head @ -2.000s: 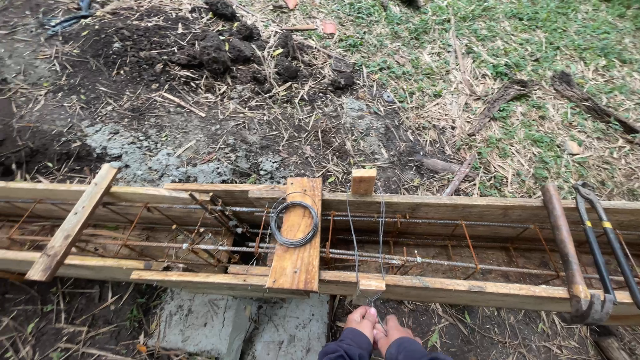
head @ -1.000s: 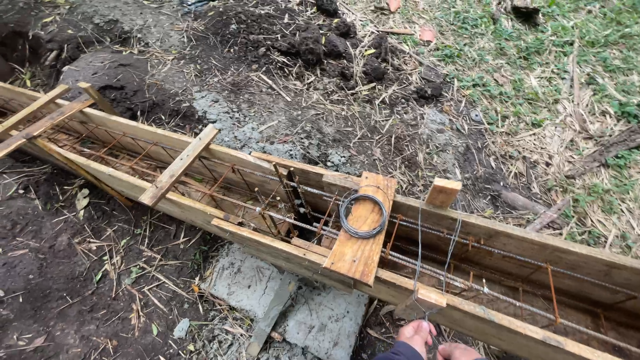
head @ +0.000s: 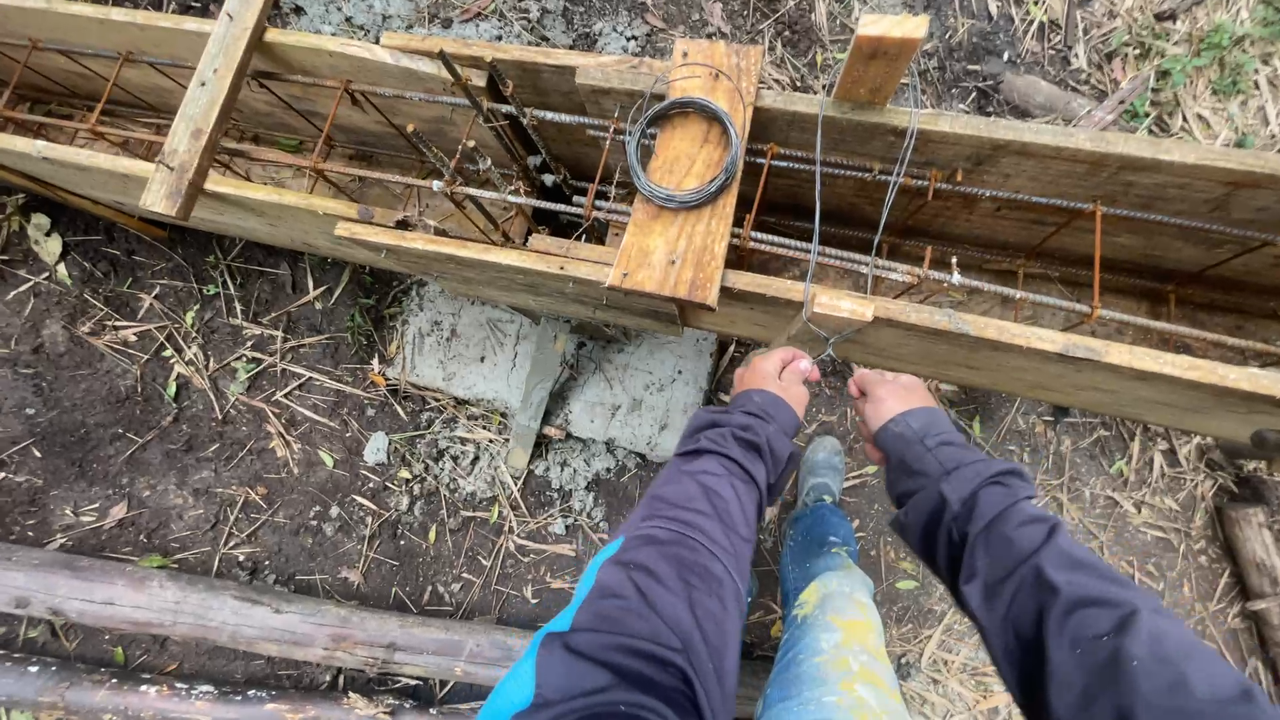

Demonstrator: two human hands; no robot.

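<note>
My left hand (head: 777,376) and my right hand (head: 888,400) each grip an end of a tie wire (head: 826,345) just outside the near board (head: 1010,345) of a timber formwork. The ends cross between my hands. From there the wire runs as two loops over the formwork, around a wooden stub (head: 880,58) at the far board. A coil of wire (head: 685,152) lies on a short plank (head: 668,250) laid across both boards, left of my hands. Steel rebar (head: 1060,298) with rusty stirrups (head: 1097,262) runs inside the formwork.
A wooden crosspiece (head: 205,110) spans the formwork at the left. Concrete blocks (head: 635,395) lie under the near board. Round logs (head: 250,625) lie on the soil at the lower left. My boot (head: 821,470) stands below my hands.
The view has moved much, now looking down more steeply. My hands are apart at the wire, where they were together two seconds ago. The coil still lies on the plank.
</note>
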